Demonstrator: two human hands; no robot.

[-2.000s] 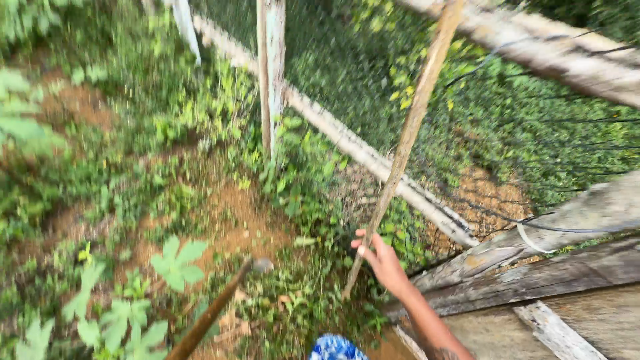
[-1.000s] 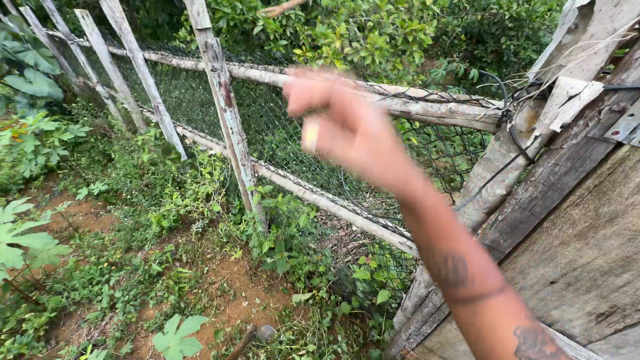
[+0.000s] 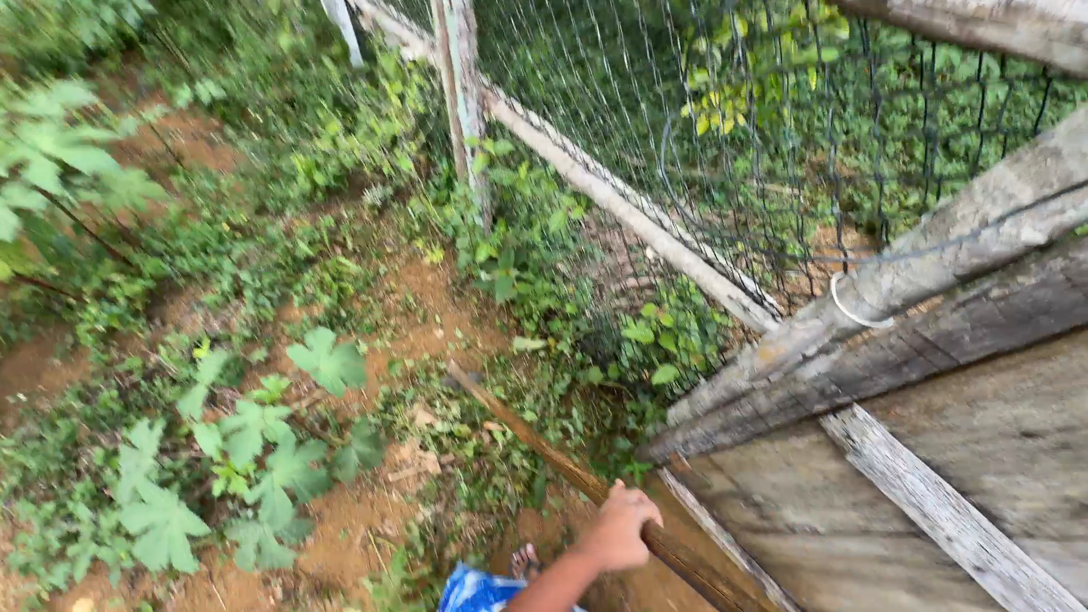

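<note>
My left hand point(image 3: 625, 527), low in the head view, is closed around a long brown wooden handle point(image 3: 544, 446). The handle slants from the lower right edge up to the weedy ground left of the wooden wall. A small grey part, blurred, shows by its far end; I cannot tell what it is. My right hand is out of view. Beyond the handle, low weeds point(image 3: 595, 408) grow at the foot of a mesh fence point(image 3: 765, 170).
Weathered boards point(image 3: 850, 510) and a slanting post point(image 3: 935, 238) stand at the right. A fence rail point(image 3: 629, 212) joins an upright post point(image 3: 467, 110). Broad-leaved plants point(image 3: 272, 467) grow at the left. A foot point(image 3: 524, 561) and blue-and-white cloth point(image 3: 476, 586) show below.
My right hand, by a pale stick two seconds ago and raised before the fence one second ago, has left view. The stick is gone from view. My left hand now shows on the brown handle.
</note>
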